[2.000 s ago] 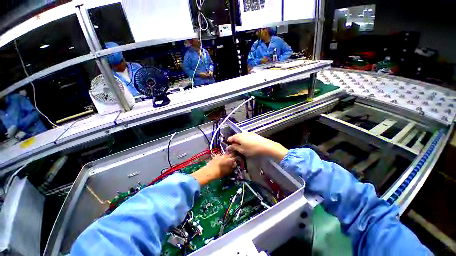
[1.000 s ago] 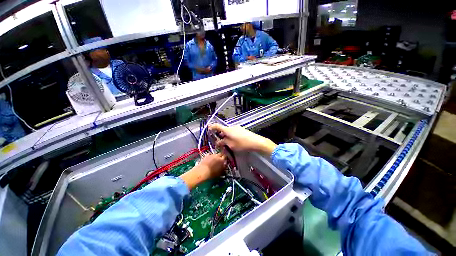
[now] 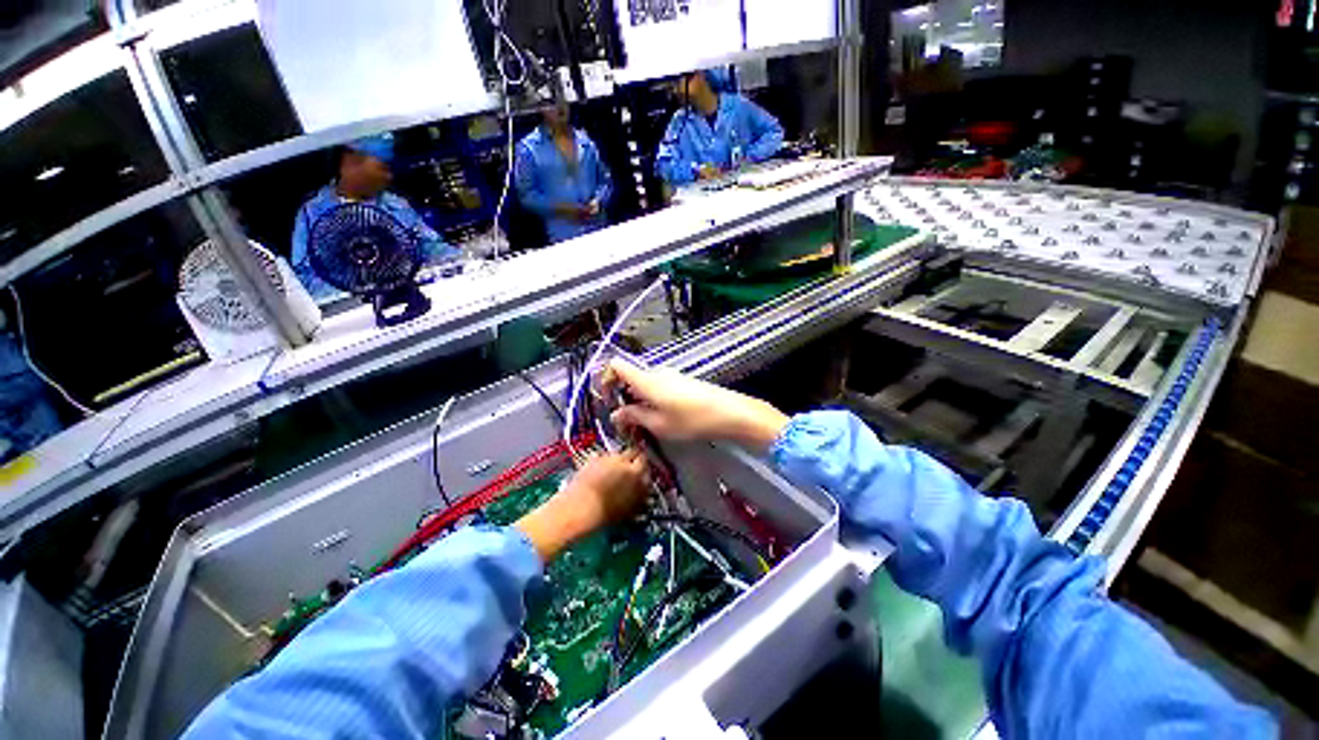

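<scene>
The light-grey metal enclosure (image 3: 311,545) lies open in front of me with a green circuit board (image 3: 567,596) inside. My left hand (image 3: 611,489) is closed on the wire bundle (image 3: 661,496) near the enclosure's far right corner. My right hand (image 3: 680,406) is just above and to the right, its bent fingers pinching dark wires of the same bundle. Fingertips and wire ends are small and partly hidden. A white cable (image 3: 592,364) loops up behind the hands. Red wires (image 3: 489,492) run along the far side of the board. A thin black cable (image 3: 437,455) stands by the back wall.
Beyond the enclosure is a raised white shelf (image 3: 499,278) with a dark fan (image 3: 365,255) and a white fan (image 3: 232,294). Three workers in blue stand behind it. An aluminium conveyor frame (image 3: 998,344) lies to the right, with a ball transfer table (image 3: 1070,231) beyond.
The view has shifted, so the enclosure and shelf sit further left in the picture. Both hands stay at the wire bundle, with small changes in finger position. A worker behind the fans has shifted posture.
</scene>
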